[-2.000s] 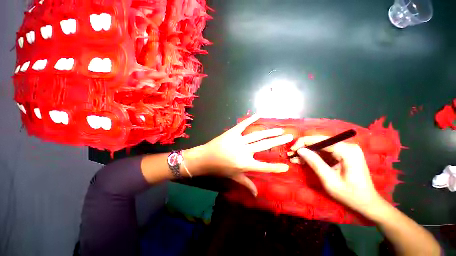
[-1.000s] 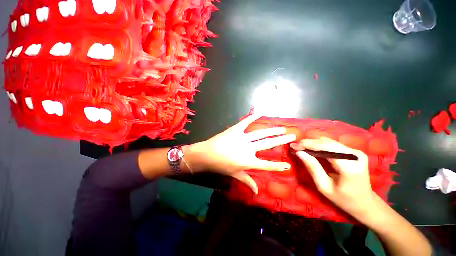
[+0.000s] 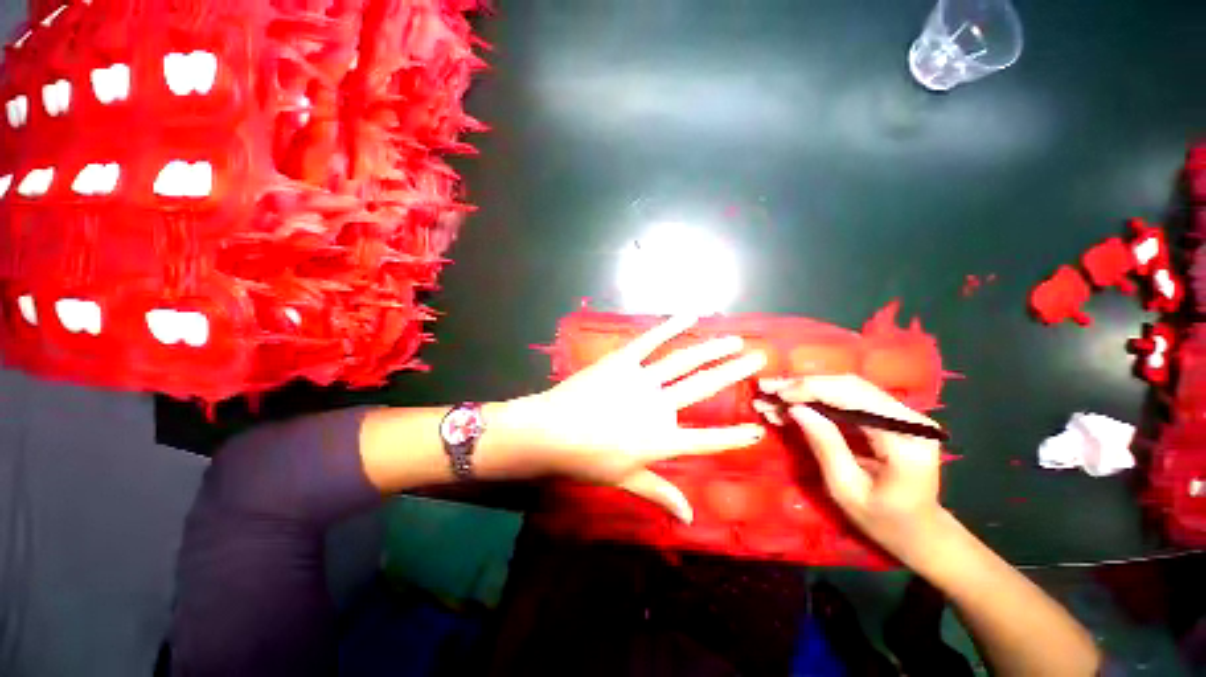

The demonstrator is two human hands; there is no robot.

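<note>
A red moulded sheet [image 3: 741,509] with ragged, spiky edges lies flat near the bench's front edge, its plain glossy back up. My left hand [image 3: 615,417] lies palm down with fingers spread on its left part, holding nothing. My right hand [image 3: 866,443] rests on the sheet just right of my left fingertips. It grips a thin black tool [image 3: 880,422] like a pen, with the rear end pointing right. The tool's tip is at the sheet between my hands, largely hidden by the fingers.
A tall shaggy red stack [image 3: 238,238] with white marks stands at the left. A clear cup [image 3: 965,46] lies at the far side. At the right are loose red parts [image 3: 1061,295], a crumpled white wipe [image 3: 1088,444] and the edge of another red stack [image 3: 1184,456].
The view has shifted to the right, showing more loose parts and the right stack. My left hand stays spread on the sheet. The tool in my right hand has changed its slant.
</note>
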